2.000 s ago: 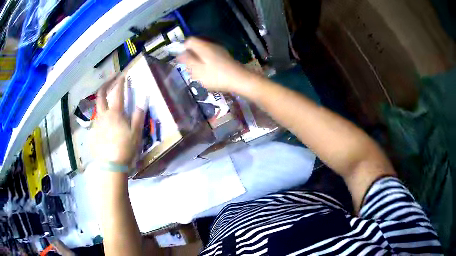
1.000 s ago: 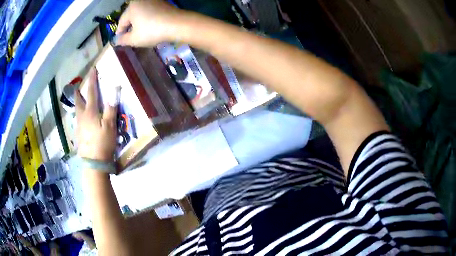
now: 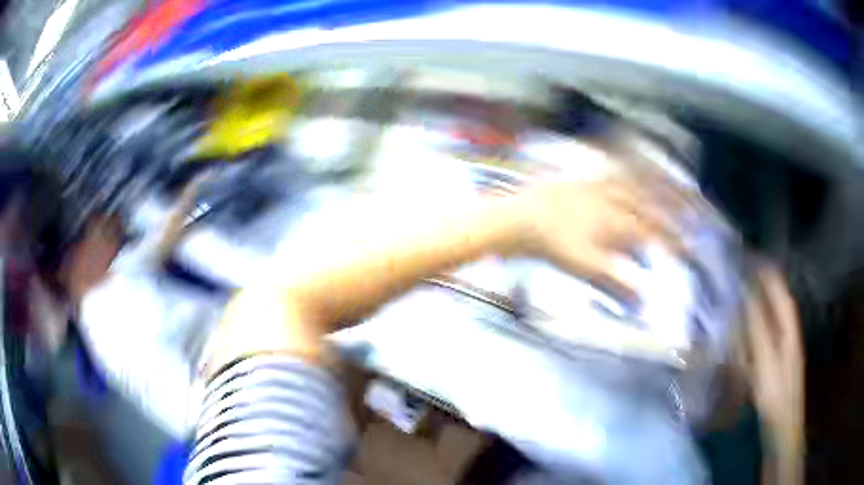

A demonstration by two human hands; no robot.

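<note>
The view is strongly blurred. A retail box [image 3: 568, 308] with a white face lies in front of me, right of centre; its print is smeared. My left hand [image 3: 606, 223] reaches across from the lower left and rests over the box with fingers spread. My right hand [image 3: 772, 327] is at the far right, beside the box's right side, and its grip is too blurred to read. A pale, shiny patch that may be shrink film [image 3: 715, 270] lies between the hands.
A yellow tray [image 3: 251, 114] and dark units stand at the upper left. Another person's hand [image 3: 95, 251] is at the left. A white sheet [image 3: 568, 398] lies along the near bench edge, with a brown carton [image 3: 407, 455] below. A white and blue rim curves across the top.
The view has swung, moving the bench contents round. My left hand now reaches rightward over the box. My right hand has left the box's far end and is beside its right side.
</note>
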